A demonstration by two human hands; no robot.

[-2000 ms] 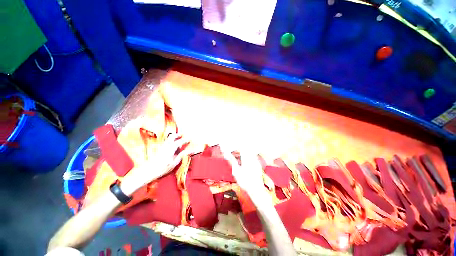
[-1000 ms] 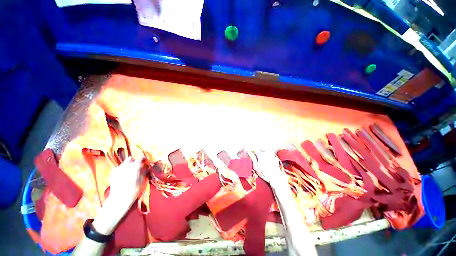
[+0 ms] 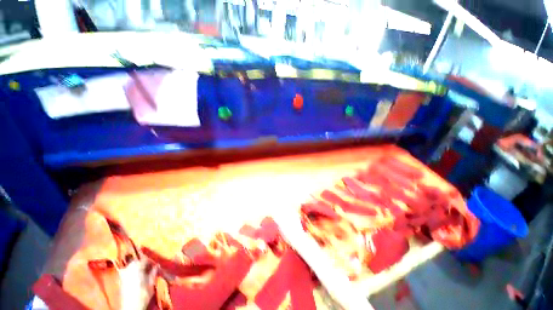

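Note:
Orange sheet material (image 3: 182, 187) lies flat over the bed, very bright in the middle. Red and orange cut strips and scrap (image 3: 358, 200) are heaped along its front edge, with flat red pieces (image 3: 212, 281) at the lower middle. My left hand (image 3: 136, 281) is at the lower left on the orange scrap beside dark cut-out gaps, blurred. My right hand (image 3: 288, 224) reaches to the middle of the heap. It is washed out by glare and its fingers cannot be made out. What either hand grips cannot be told.
The blue press beam (image 3: 254, 127) runs behind the bed, with green (image 3: 225, 113) and red (image 3: 298, 102) knobs and hanging papers (image 3: 167, 100). A blue tub (image 3: 497, 218) stands on the floor at the right. The worn bed edge (image 3: 400, 269) is at the front.
The view has tilted up and turned right, showing more of the room and the right tub. My left hand now sits lower in the picture. Both hands stay at the scrap heap.

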